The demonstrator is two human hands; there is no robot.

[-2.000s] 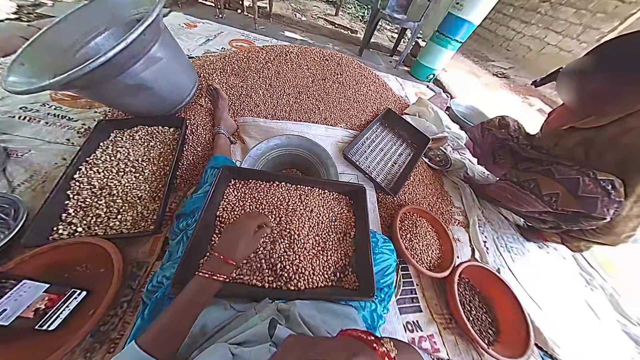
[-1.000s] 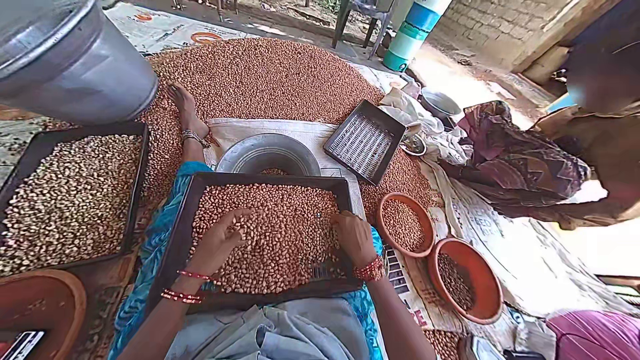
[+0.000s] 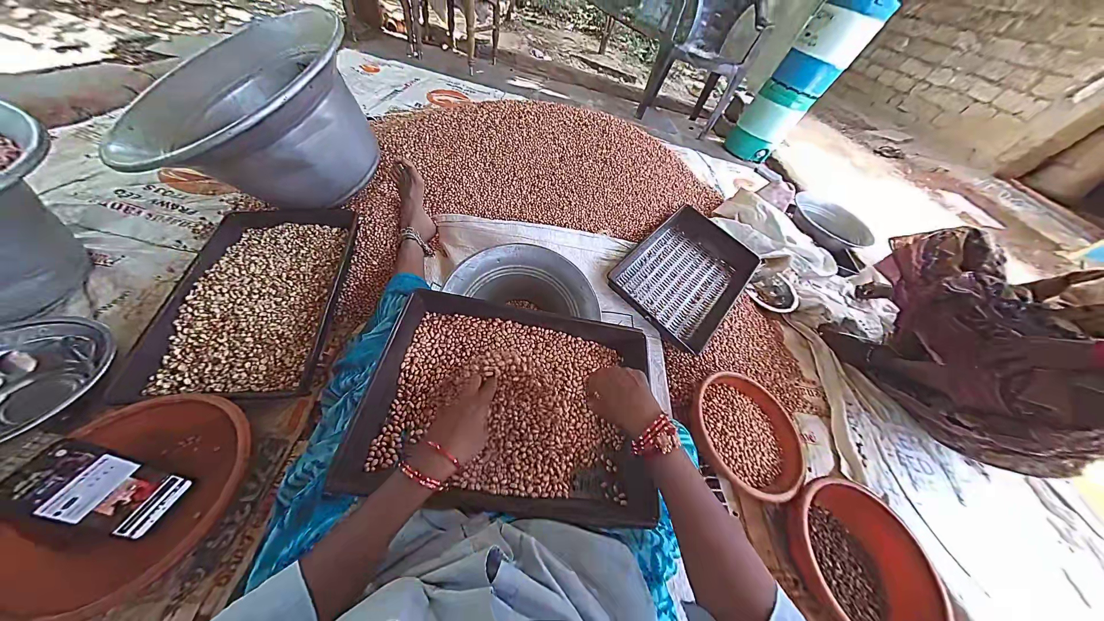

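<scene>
A dark slotted tray filled with reddish-brown nuts or seeds lies across my lap. My left hand is in the nuts near the tray's middle, its fingers pinched together; whether a nut is between them cannot be told. My right hand rests curled at the tray's right side, over the nuts, and its fingertips are hidden. Just beyond the tray stands a round metal basin with some nuts inside. A second slotted tray, without nuts, is tilted on the pile to the right.
A large nut pile spreads ahead, beside my bare foot. On the left are a tray of paler pieces, a big metal tub and an orange basin holding a phone. Two orange bowls and a seated person are at right.
My right hand, low in the frame two seconds ago, came to the tray's right side and is now farther up it. My left hand's fingers, spread a second ago, are now drawn together.
</scene>
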